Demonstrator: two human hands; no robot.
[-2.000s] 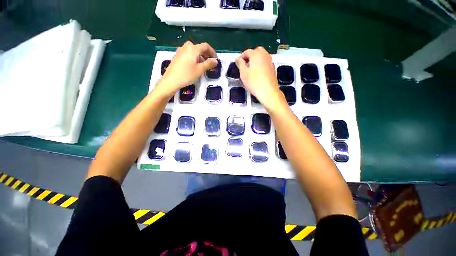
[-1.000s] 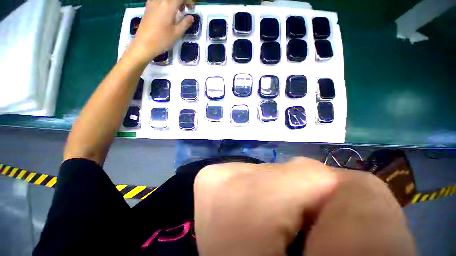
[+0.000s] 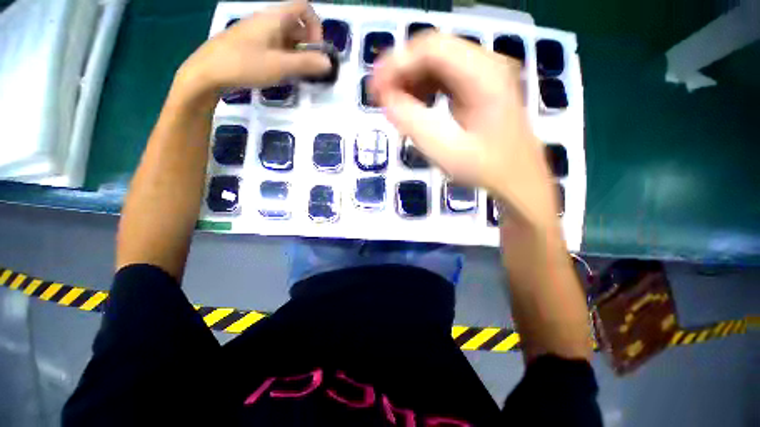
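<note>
A white foam tray (image 3: 392,229) holds rows of black smartwatch units without straps, some with pale glare on the glass. My left hand (image 3: 258,50) is over its upper left part. Its thumb and fingers grip one smartwatch (image 3: 323,65), raised and tilted, above a bare white spot in the second row. My right hand (image 3: 454,96) is blurred over the upper middle of the tray, its fingers curled and pointing left. It covers several watches. I cannot tell whether it holds anything.
Stacked white foam sheets (image 3: 50,83) lie at the left on the green bench (image 3: 667,167). A white strip (image 3: 708,50) is at the upper right. A brown patterned stool (image 3: 637,317) and yellow-black floor tape (image 3: 75,296) are below the bench edge.
My right hand has come up from low in front of my body to above the tray. My left hand now has a watch raised between its fingers.
</note>
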